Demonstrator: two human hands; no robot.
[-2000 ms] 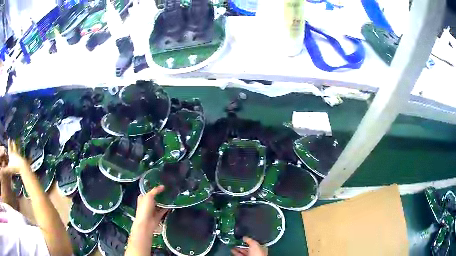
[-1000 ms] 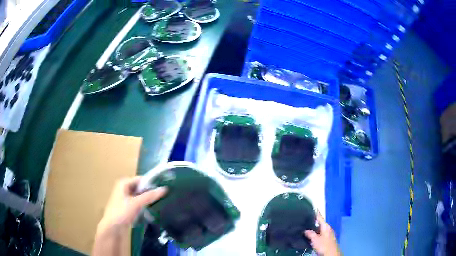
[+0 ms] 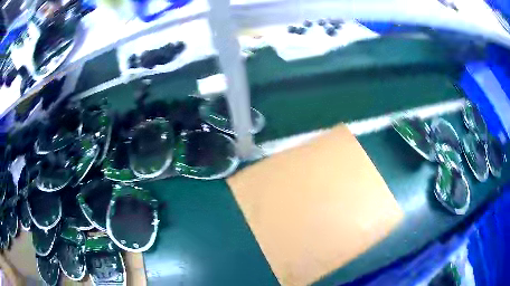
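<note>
No hand of mine shows in the picture. Many part-assembled units, housing halves with green circuit boards, pale rims and dark centres, lie in a pile at the left. One unit (image 3: pixel 132 218) lies at the pile's front right edge, another (image 3: pixel 151 146) behind it, and one (image 3: pixel 207 153) beside the shelf post. A smaller group of units (image 3: pixel 452 181) lies at the right end of the bench. A flat tan cardboard sheet (image 3: pixel 316 206) lies on the green bench between the two groups. The picture is blurred.
A pale metal post (image 3: pixel 235 84) stands at the bench's back. A white shelf with small black parts (image 3: pixel 156 56) runs behind. A small white block (image 3: pixel 212 84) is near the post. Blue totes (image 3: pixel 492 246) edge the right side. Part of another person's arm (image 3: pixel 10 273) may show bottom left.
The view has swung left from the open tote back to the bench and the unit pile. Both my hands, one holding a unit a second ago, have left the picture.
</note>
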